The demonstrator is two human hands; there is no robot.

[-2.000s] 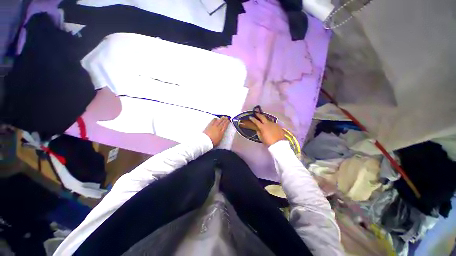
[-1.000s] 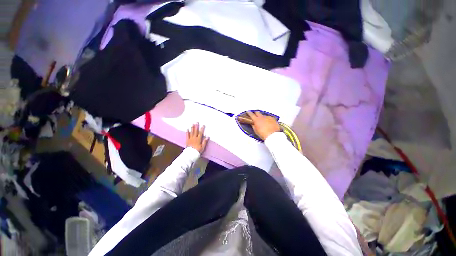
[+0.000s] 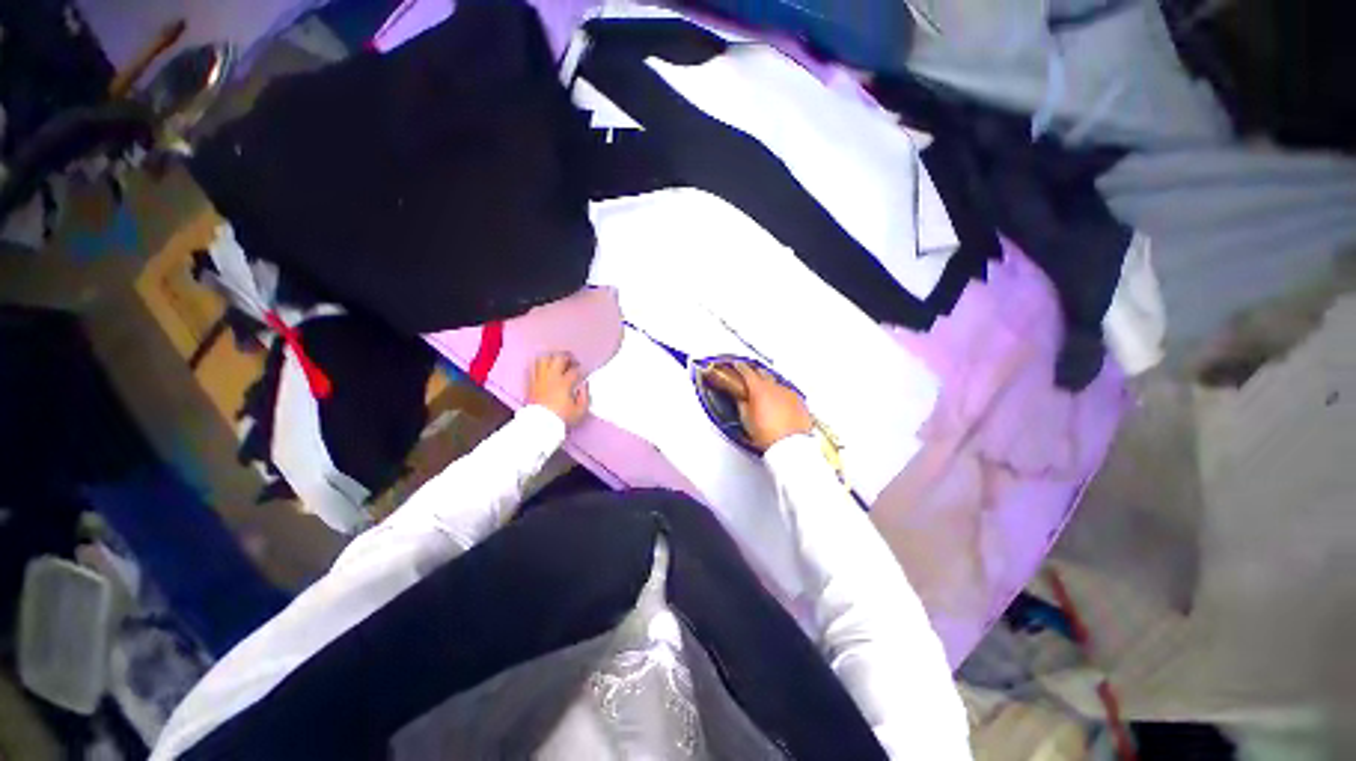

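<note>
The white front panel [image 3: 848, 372] lies slanting across the table. A dark line, the long seam [image 3: 654, 344], runs from its left end to the tip of the steam iron [image 3: 718, 405]. The iron rests on the panel with its pointed end toward the upper left. My right hand [image 3: 769, 409] is closed around its brown handle. My left hand [image 3: 559, 388] rests at the table's near edge, by the panel's left end; whether its fingertips touch the panel is hard to tell. It holds nothing that I can see.
A pile of dark panels [image 3: 417, 179] covers the table's left. A stack of black-bordered white panels [image 3: 803, 149] lies beyond the front panel. A red strip [image 3: 488, 351] crosses the left edge. A tied bundle [image 3: 305, 372] hangs below left. Stained lilac cloth [image 3: 989, 446] shows at right.
The iron has moved from the panel's right end leftward along the seam. My left hand has left the seam for the table's near left edge. The view has turned.
</note>
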